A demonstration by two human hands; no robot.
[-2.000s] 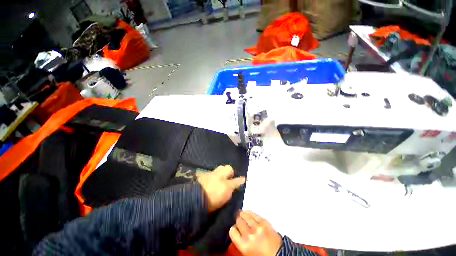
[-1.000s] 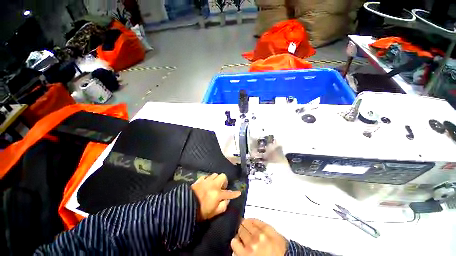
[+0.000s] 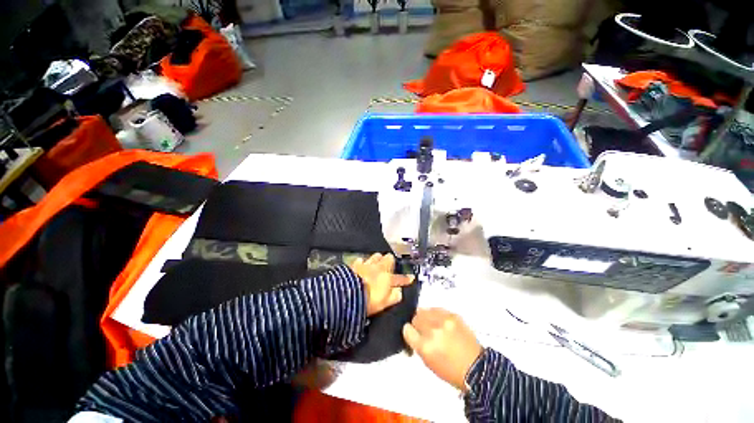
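The black padded panel lies flat on the white table, its right edge at the presser foot and needle of the sewing machine. A camouflage strip crosses it. My left hand rests on the panel just left of the needle, fingers apart, pressing it down. My right hand is at the panel's right edge, in front of the needle, thumb and fingers pinched on the rim. Small fingertip details and the edge binding are hard to tell.
Snips lie on the table to the right. A blue crate stands behind the machine. More black pieces lie at left on orange cloth. Orange bundles and brown sacks are on the floor behind.
The panel has turned, so its strip lies more level, and its lower end has swung up and right. Both hands have moved up and right with it, nearer the needle.
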